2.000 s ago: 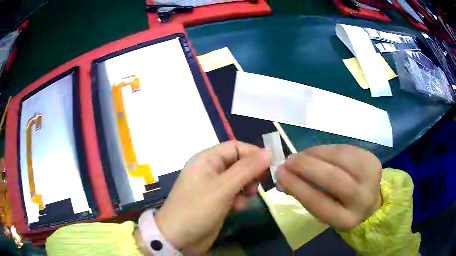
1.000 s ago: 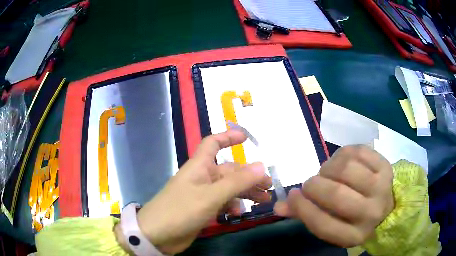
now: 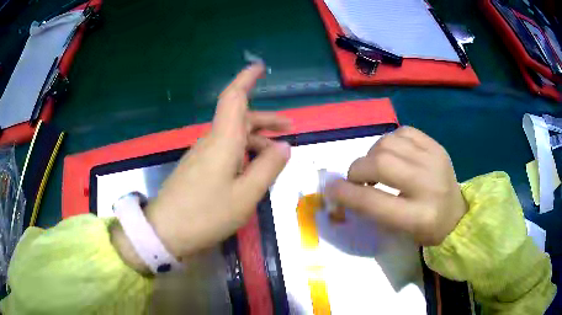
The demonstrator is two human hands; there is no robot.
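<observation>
The right display module (image 3: 370, 277) lies silver-white back up in the red foam tray (image 3: 333, 115). An orange flex cable (image 3: 308, 227) lies on it, its upper end partly hidden by my right hand. My right hand (image 3: 403, 184) pinches a small whitish tape tab (image 3: 323, 179) at the cable's upper end. My left hand (image 3: 215, 166) is raised over the left display module (image 3: 132, 184) with fingers apart. A small clear tab (image 3: 252, 58) shows, blurred, at its index fingertip.
Covered red trays with black clips stand at the back left (image 3: 43, 74) and back right (image 3: 394, 37). A black-and-yellow strip (image 3: 43, 166) and a plastic bag (image 3: 11, 203) lie at left. A white strip (image 3: 542, 160) lies at far right.
The view has shifted, so the tray sits lower. My left hand has lifted away from the right module toward the upper left. My right hand has moved up to the cable's upper end.
</observation>
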